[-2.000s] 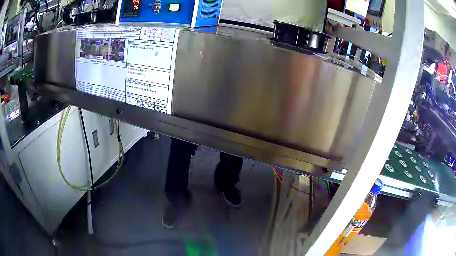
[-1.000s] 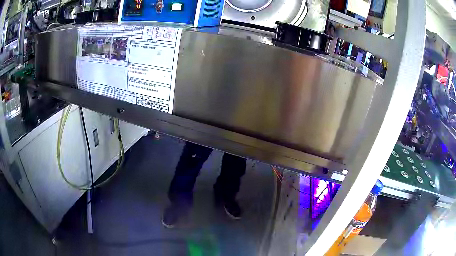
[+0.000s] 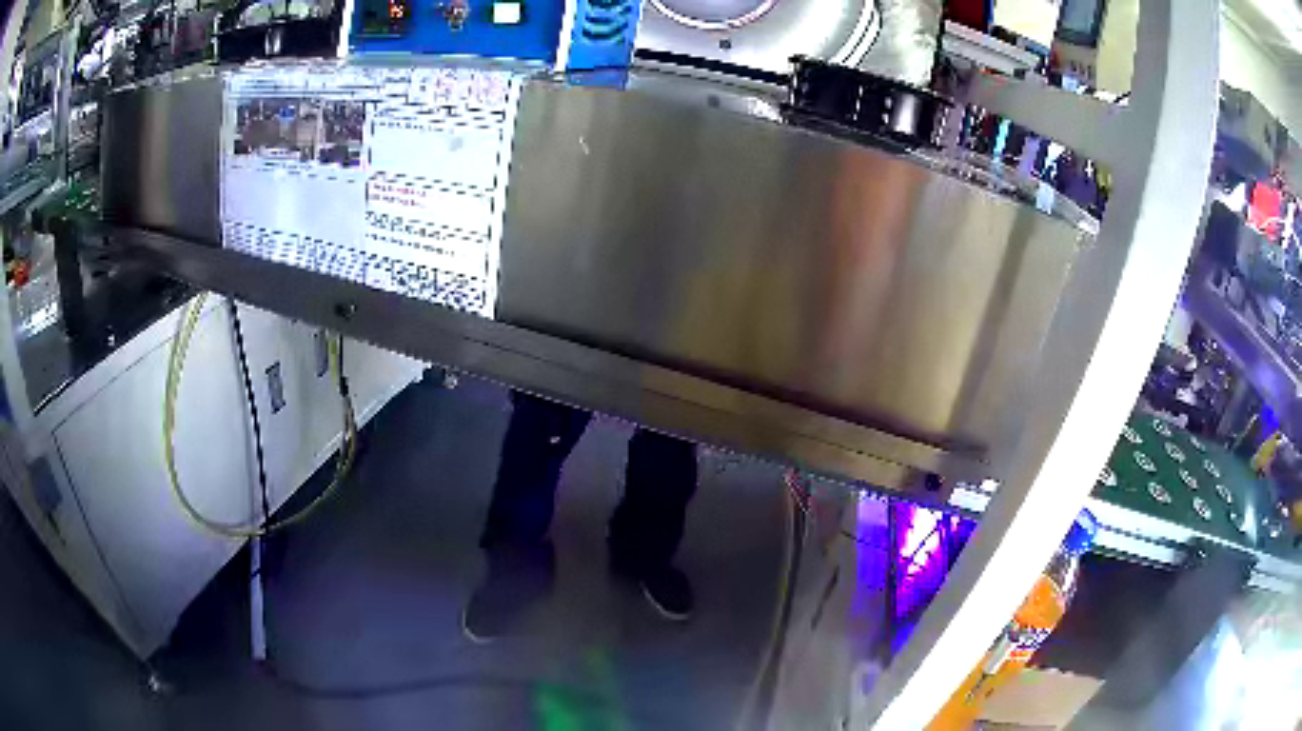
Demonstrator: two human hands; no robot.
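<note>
Neither of my hands is in the picture. Nearest in front of me is a steel machine front (image 3: 743, 271) with a printed instruction sheet (image 3: 357, 186) on its left half. Above it, cut off by the top edge, are a blue control box (image 3: 464, 32) and an inspection monitor (image 3: 814, 32) showing part of a grey ringed disc. A black cooling fan (image 3: 864, 103) sits on the top edge of the steel front, right of the middle, seen from the side.
A thick white frame post (image 3: 1085, 386) slants down the right side. Behind it are a green conveyor belt (image 3: 1171, 471) with rows of discs, an orange drink bottle (image 3: 1035, 607) and cardboard (image 3: 1042, 700). Legs (image 3: 536, 479) stand below the machine. A yellow hose (image 3: 172, 429) loops at left.
The monitor picture has gone from plain grey to a ringed disc. Purple light now shows under the machine at the right. The legs below have shifted slightly. The view has barely moved.
</note>
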